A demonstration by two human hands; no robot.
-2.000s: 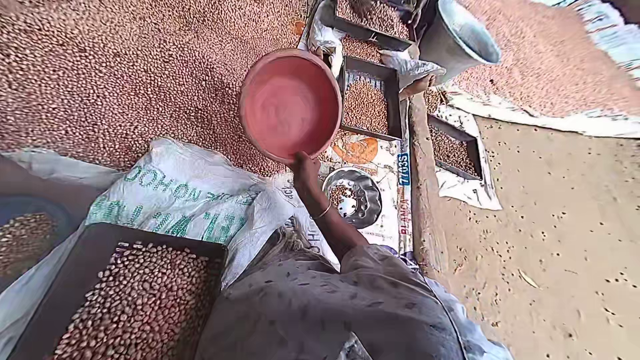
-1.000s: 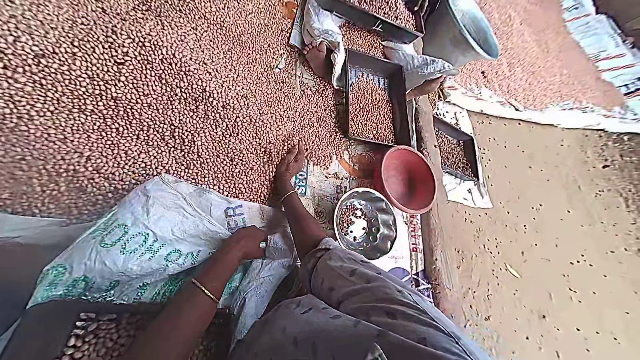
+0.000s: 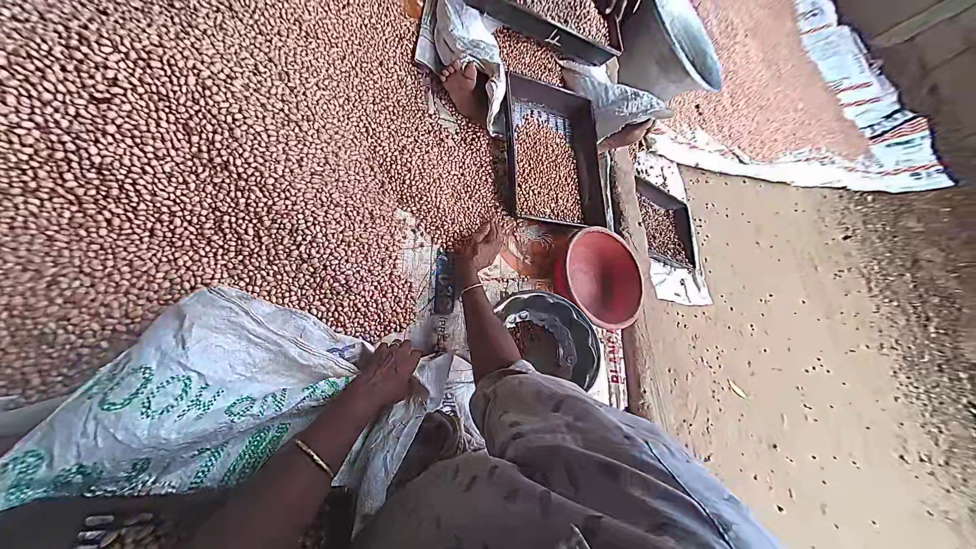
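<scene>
My left hand has its fingers curled over the edge of a white woven sack with green lettering. Farther up, my right hand is at the lower edge of a wide spread of reddish-brown nuts, fingers bent and apart; its fingertips are partly blurred. To the right of that wrist stands a red bowl, tilted and with nothing visible in it. A fluted metal pan holding some nuts sits beside the right forearm, partly hidden by the knee.
Above the bowl is a dark rectangular sieve tray of nuts, between another person's feet. Another tray, a grey metal tub and a small tray lie beyond. A raised edge borders sandy ground at right.
The red bowl, held up in my right hand two seconds ago, now rests near the metal pan. My left hand has come into view at the sack. My right hand is now at the nuts.
</scene>
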